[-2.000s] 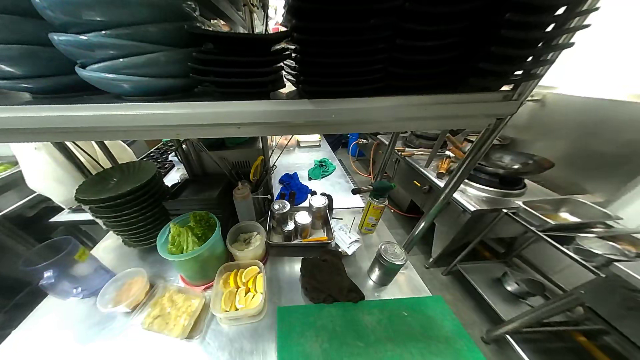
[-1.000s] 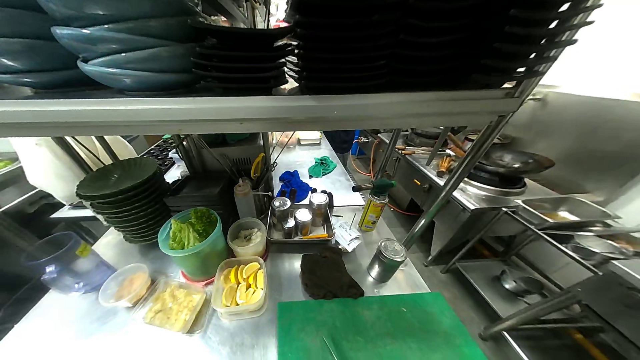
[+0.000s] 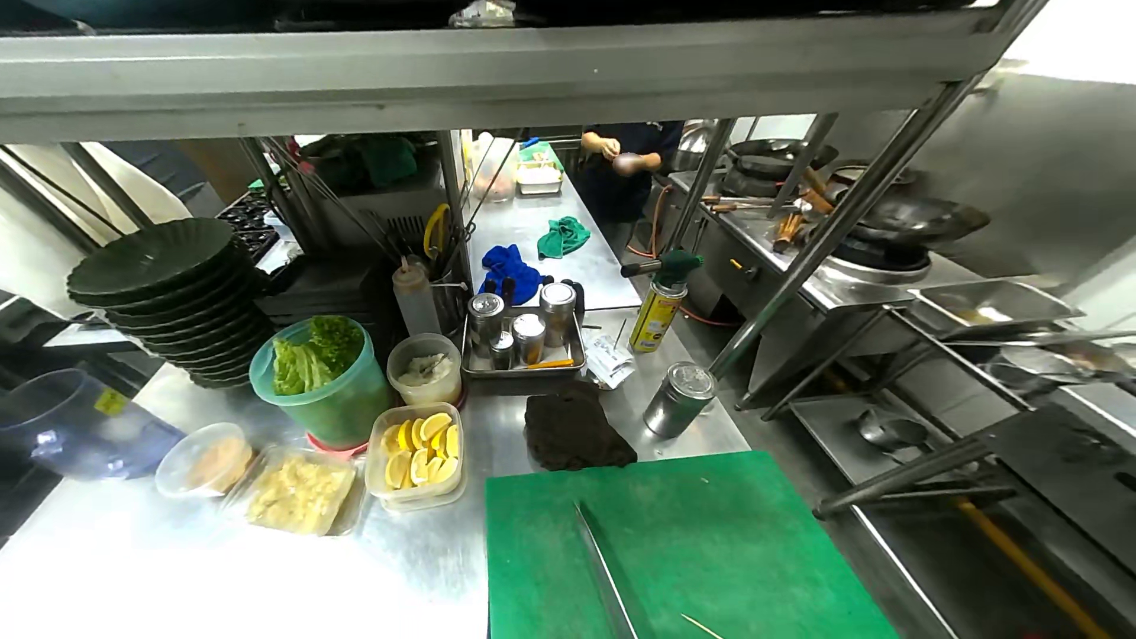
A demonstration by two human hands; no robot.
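Neither my left hand nor my right hand is in view. A long thin blade, seemingly a knife (image 3: pixel 606 572), reaches over the green cutting board (image 3: pixel 737 541) from the bottom edge; its handle end is out of frame. Right of it, a thin pale stick (image 3: pixel 701 626) shows at the bottom edge. A folded dark cloth (image 3: pixel 575 428) lies just behind the board. Left of the board stand a plastic container of lemon wedges (image 3: pixel 417 454), a tub of pale yellow food (image 3: pixel 300 490) and a teal bucket (image 3: pixel 321 399) with lettuce (image 3: pixel 315 355). Metal shakers (image 3: pixel 529 337) stand in a tray behind.
A metal canister (image 3: pixel 681 399) and a yellow gas can with torch head (image 3: pixel 658 311) stand at the right edge. Dark plates (image 3: pixel 169 302) are stacked at left. A steel shelf (image 3: pixel 532 80) crosses overhead. Beyond the counter a person (image 3: pixel 630 169) stands, hands together, near woks (image 3: pixel 923 217).
The blade has come further into view over the board, from a small tip one second ago. The person beyond the counter now shows more fully. The view has tilted downward.
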